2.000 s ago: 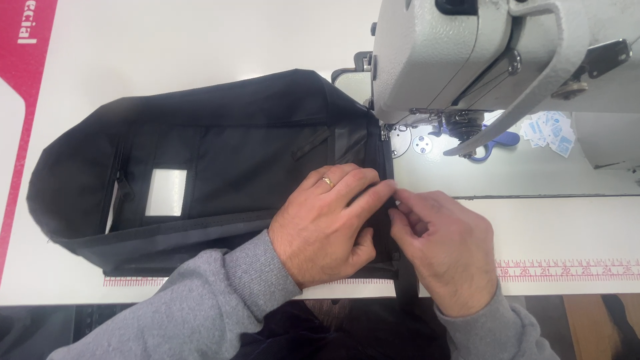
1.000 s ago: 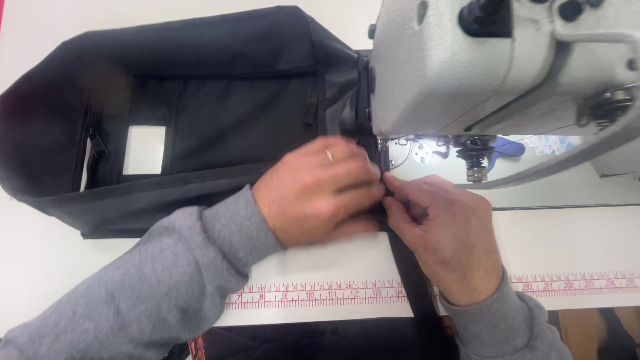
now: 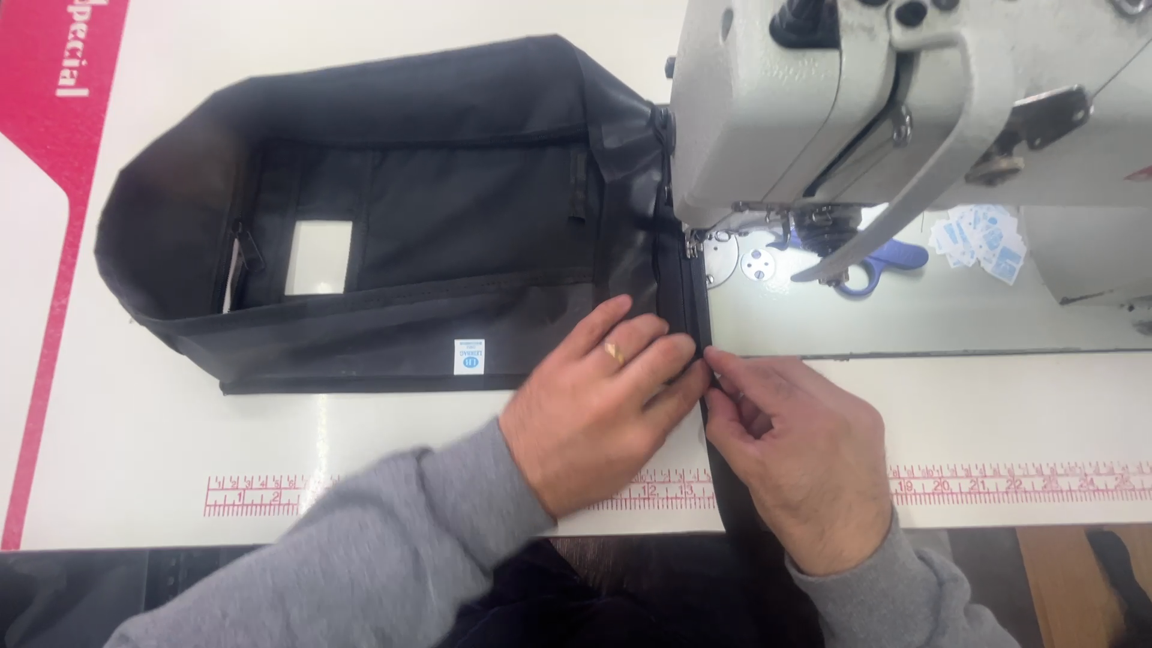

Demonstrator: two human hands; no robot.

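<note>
A black fabric bag panel piece with raised side walls lies on the sewing table, its right edge at the presser foot of a sewing machine. My left hand, a ring on one finger, rests on the near right corner of the fabric. The thumb and index finger of my right hand pinch the fabric edge just right of my left fingertips. From there a black strip hangs over the table's front edge. A small white label with blue print is on the near wall.
Blue-handled scissors lie on the machine bed behind the needle area, with a pile of small printed labels to their right. A red measuring scale runs along the table front. Pink-red print marks the left side.
The label on the near wall, not visible in the earlier frames, now shows. Both hands remain at the fabric's right edge. The view has shifted.
</note>
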